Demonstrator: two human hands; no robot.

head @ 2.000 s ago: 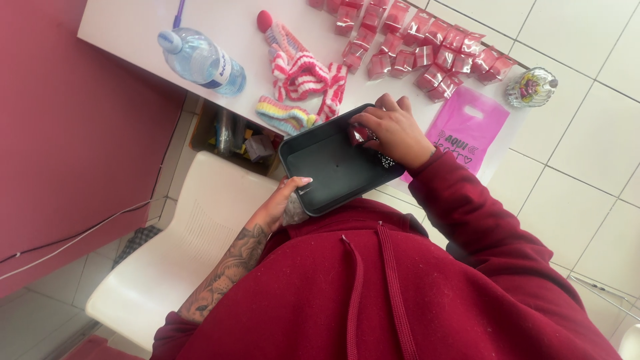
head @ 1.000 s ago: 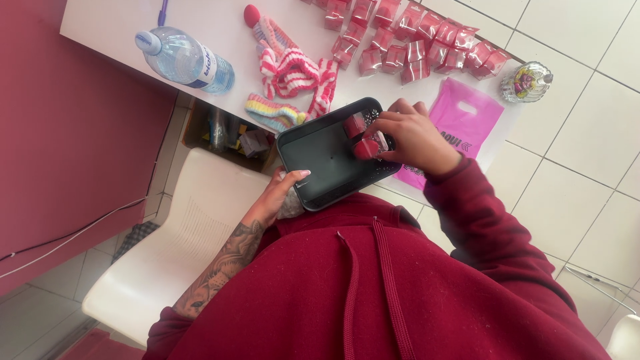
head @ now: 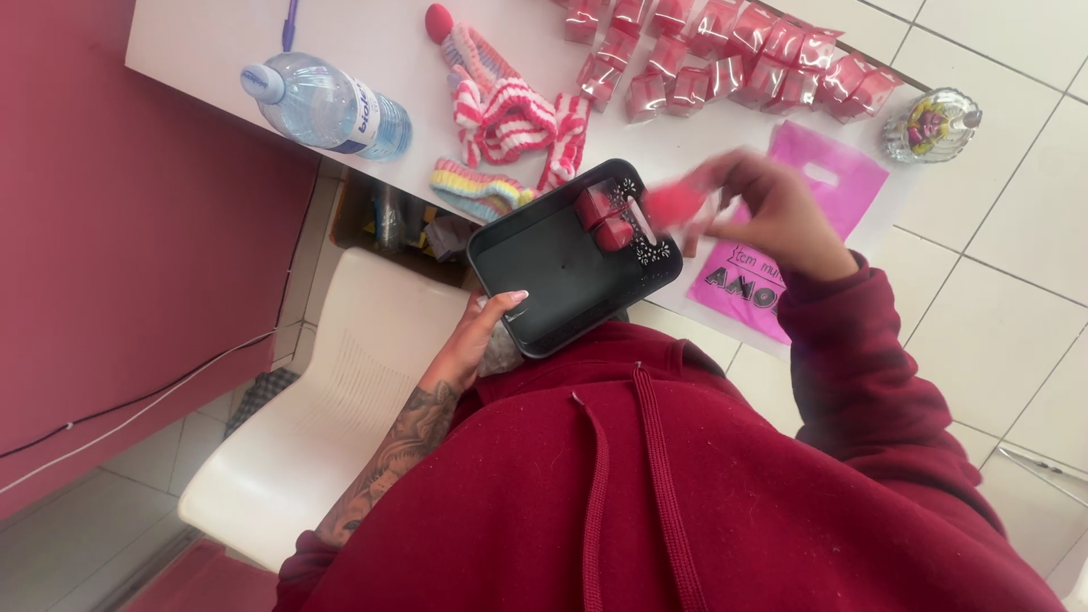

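Observation:
My left hand [head: 480, 331] grips the near left edge of a dark plastic basket [head: 544, 285], its thumb over the rim. Small red items in clear wrapping [head: 602, 212] lie at the basket's right end, by its cut-out handle. Just beyond that end, my right hand [head: 765, 204] holds a blurred red item [head: 676, 204] between its fingers, above the white table [head: 654, 144]. A pink plastic bag [head: 829, 174] with printed writing lies partly beneath this hand. Several rows of red wrapped packets [head: 714, 64] stand along the table's far side.
A large water bottle [head: 331, 106] lies at the table's left, near striped fabric headbands [head: 518, 123] and a pastel one [head: 476, 189]. A glass jar [head: 931, 126] is at the right. A white plastic chair [head: 331, 408] stands at left, beside an open compartment [head: 408, 225] under the table.
My right hand has moved right, from inside the basket to beyond its right end, and holds a red item there. Other red items remain in the basket. My left hand still holds the basket.

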